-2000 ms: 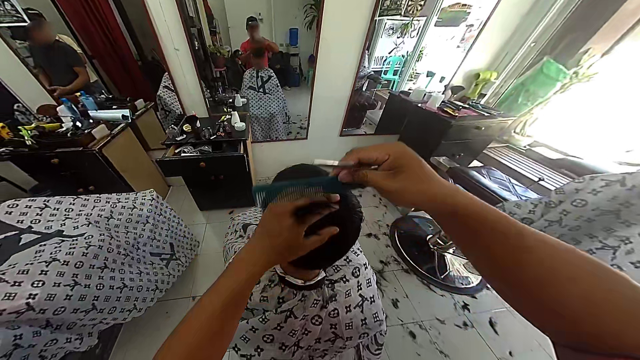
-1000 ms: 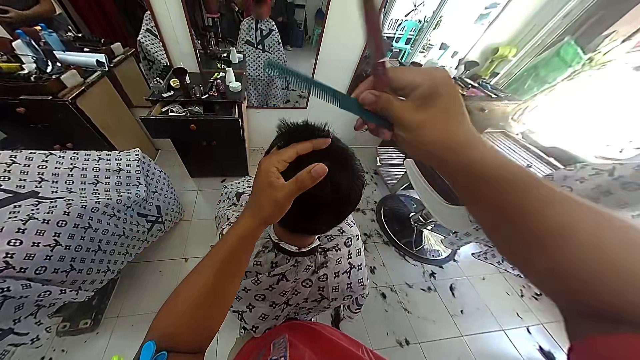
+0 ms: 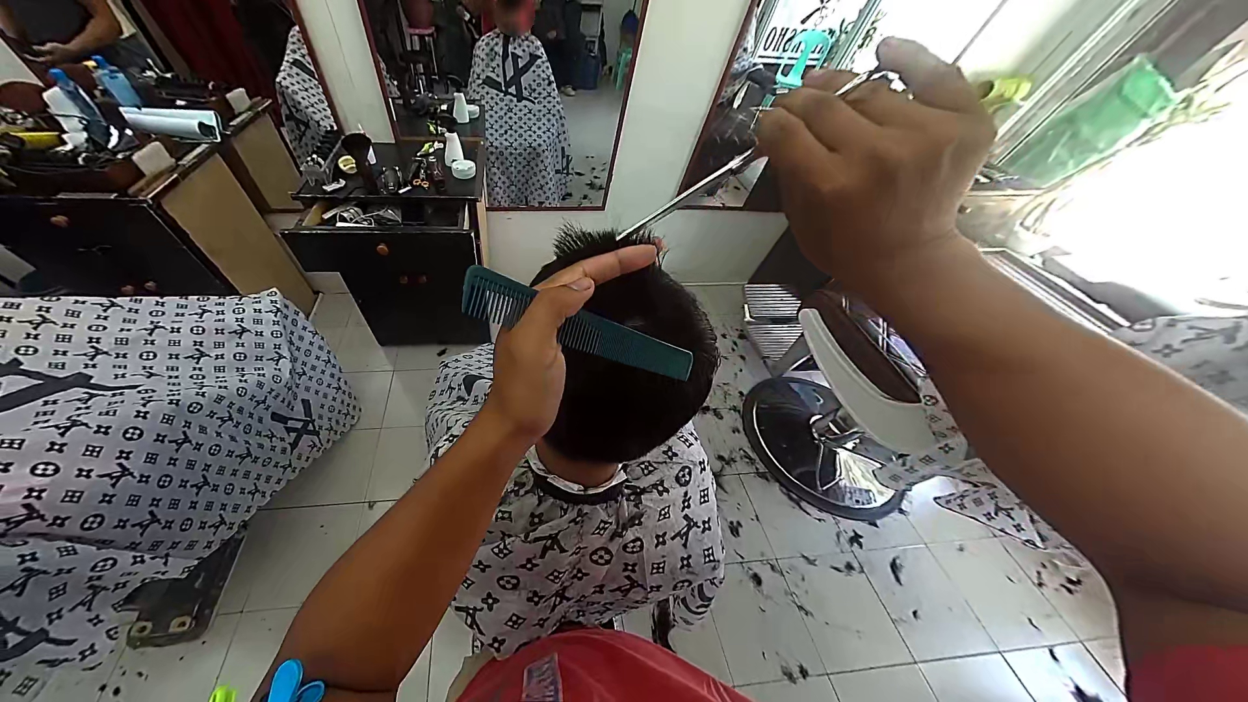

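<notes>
A seated person's dark-haired head (image 3: pixel 634 419) is below my hands, above a white patterned cape (image 3: pixel 595 556). My left hand (image 3: pixel 546 341) grips a teal comb (image 3: pixel 634 343) under its thumb, while its fingers reach over the top of the head with a tuft of hair standing up beyond them. My right hand (image 3: pixel 877 156) is raised at the upper right, its fingers around the handles of metal scissors (image 3: pixel 687 195). The scissors' blades point down to the left, the tips at the tuft. How far the blades are apart cannot be told.
A black drawer cabinet (image 3: pixel 380 283) with bottles and tools stands before a wall mirror (image 3: pixel 546 107). Left is a cape-covered form (image 3: pixel 166 409) and a cluttered counter (image 3: pixel 97 190). At right stands a barber chair with a round metal base (image 3: pixel 819 448). Cut hair lies on the tiled floor (image 3: pixel 799 614).
The comb, in my right hand one second ago, is now in my left hand. The scissors have swung from pointing upward to pointing down at the hair.
</notes>
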